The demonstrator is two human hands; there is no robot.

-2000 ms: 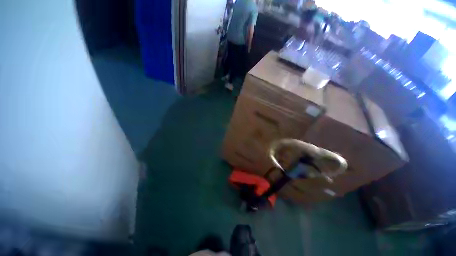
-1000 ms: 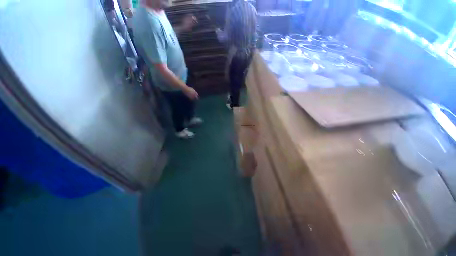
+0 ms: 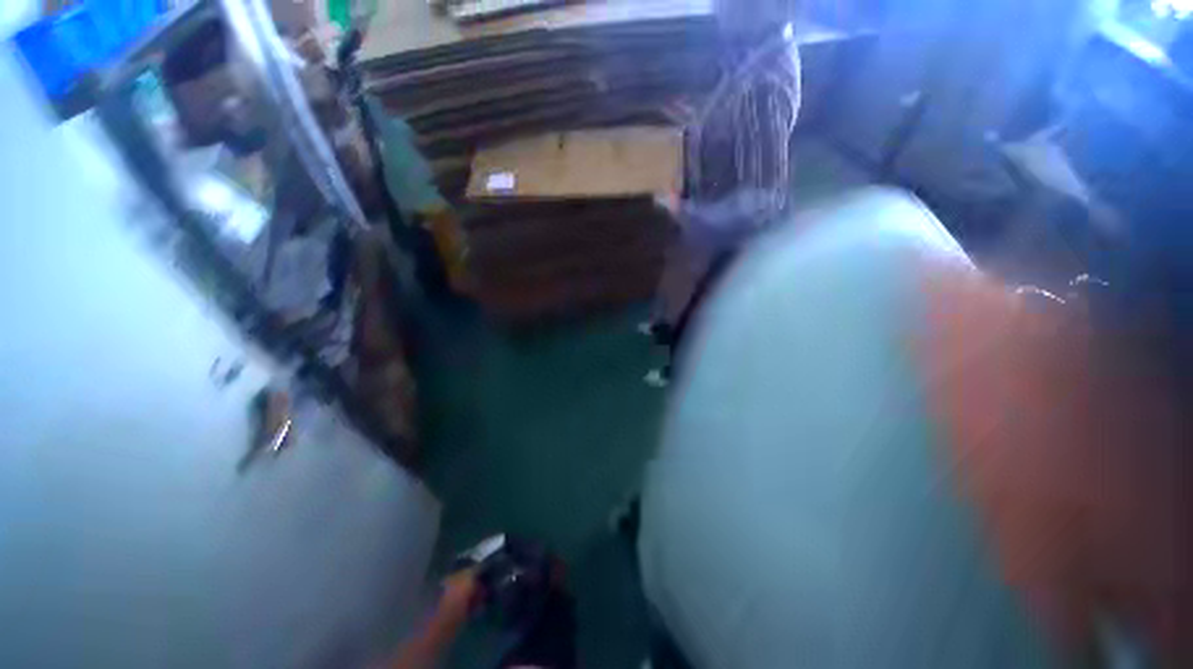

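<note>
My left hand (image 3: 455, 599) reaches in from the bottom edge, left of centre, and is blurred. It is closed on a small black wrapped parcel (image 3: 513, 583) with a white patch like a label at its upper left. The parcel is held low over the green floor. My right hand is not in view, and only a small unclear skin-toned patch shows at the bottom edge below the parcel.
A person in a pale green shirt (image 3: 811, 457) is very close on the right. Another person in a striped top (image 3: 748, 131) stands beyond, near stacked flattened carton sheets (image 3: 576, 248). A pale wall (image 3: 157, 523) and cluttered shelving (image 3: 294, 275) are on the left.
The view has moved forward past the large cartons. The green-shirted person has passed from the left to close on the right. My left hand and the black parcel have come into view.
</note>
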